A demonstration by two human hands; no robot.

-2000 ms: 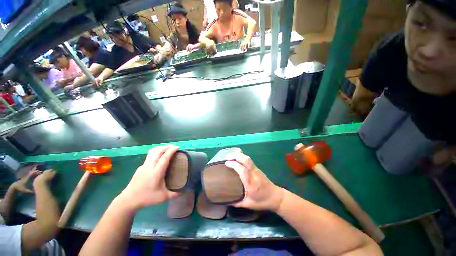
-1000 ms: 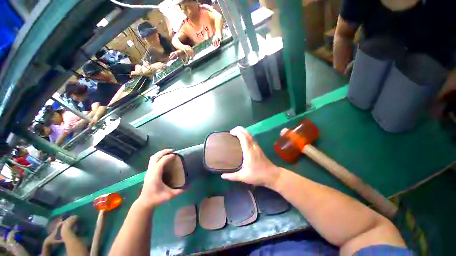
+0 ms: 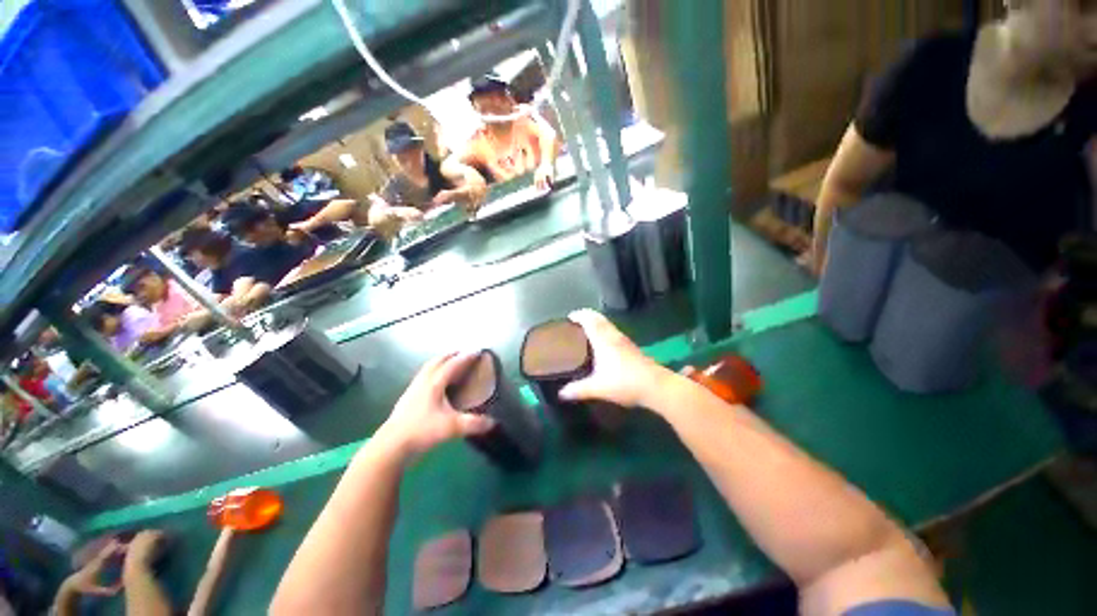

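My left hand (image 3: pixel 439 401) grips the top of a dark speaker housing (image 3: pixel 515 436) with a brown end face. My right hand (image 3: pixel 608 361) grips a second dark housing, whose brown top (image 3: pixel 556 348) faces up towards me. The two housings stand side by side, a little apart at their tops, tilted in this view. Near the bench's front edge lies a row of flat rounded-square pieces: brown ones (image 3: pixel 513 551) on the left and dark ones (image 3: pixel 659 521) on the right.
An orange mallet head (image 3: pixel 725 379) lies behind my right forearm. Another mallet (image 3: pixel 247 509) lies at left by a neighbour's hands (image 3: pixel 114 566). Two grey housings (image 3: pixel 941 315) stand at right before a person. A green post (image 3: pixel 712 181) rises beyond the bench; the conveyor (image 3: pixel 421 343) carries dark housings.
Both hands with the housings have lowered onto or near the bench, and the housings' sides now show. My right forearm now covers the mallet's handle. The camera view has shifted.
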